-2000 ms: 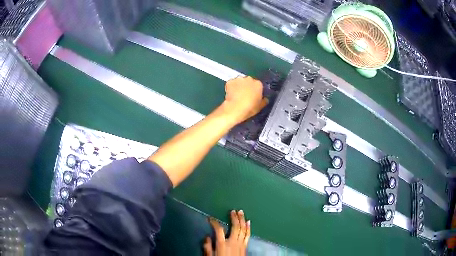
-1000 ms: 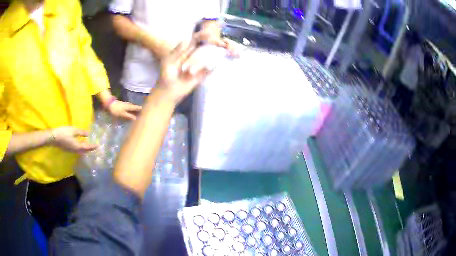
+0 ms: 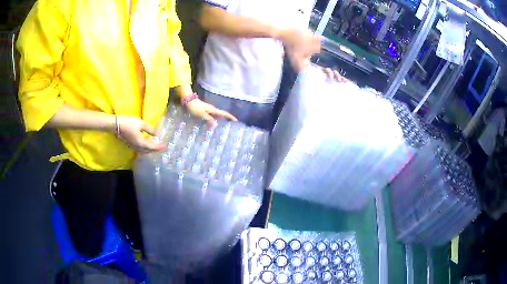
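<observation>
Neither of my hands is in the picture. Nearest in front of me, a filled blister tray [image 3: 303, 260] with a grid of dark-ringed round parts lies on the green bench [image 3: 311, 213], cut off by the lower edge. Behind it stands a tall white, overexposed stack of blister trays [image 3: 339, 150]. To its left is another tall translucent tray stack [image 3: 200, 188], its top showing a grid of empty-looking pockets.
A person in yellow [image 3: 100, 83] has both hands at the left stack. A person in white [image 3: 242, 61] stands behind the white stack, one hand blurred. Another filled tray stack [image 3: 431, 194] stands at right. A blue stool [image 3: 105, 255] is lower left. Pale strips cross the bench.
The view has swung left from the notched-strip stacks to the tray stacks and people. My raised arm has left the picture. The person in yellow now has hands on the left stack.
</observation>
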